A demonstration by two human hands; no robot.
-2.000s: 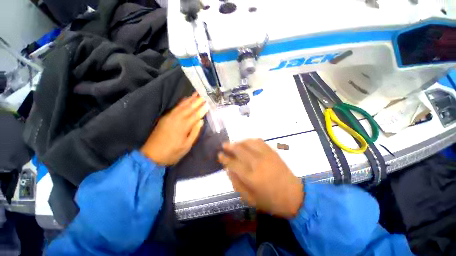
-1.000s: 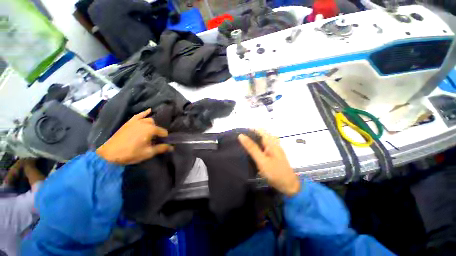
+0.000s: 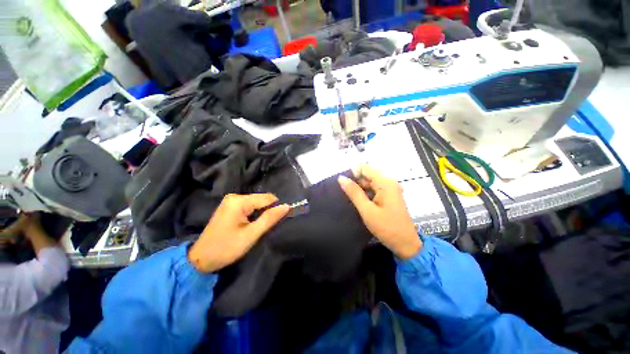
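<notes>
The dark garment piece [image 3: 318,238] lies over the table's front edge, with more of its cloth piled at left. My left hand [image 3: 235,225] pinches a zipper end [image 3: 298,205] with pale teeth at the cloth's edge. My right hand [image 3: 378,207] pinches the cloth's upper edge between thumb and fingers, to the right of the zipper. The sewing machine's needle area [image 3: 351,133] is beyond my hands, apart from the held cloth.
Scissors [image 3: 459,174] with yellow and green handles lie on spare zippers [image 3: 449,200] at right. A measuring strip [image 3: 539,203] runs along the table's front edge. Another machine [image 3: 72,173] and a person's arm [image 3: 41,238] are at far left. Dark cloth [image 3: 255,90] lies behind.
The cloth has moved from under the needle area to in front of the machine. My left hand has moved right and closer to my right hand; the white area under the cloth is now covered.
</notes>
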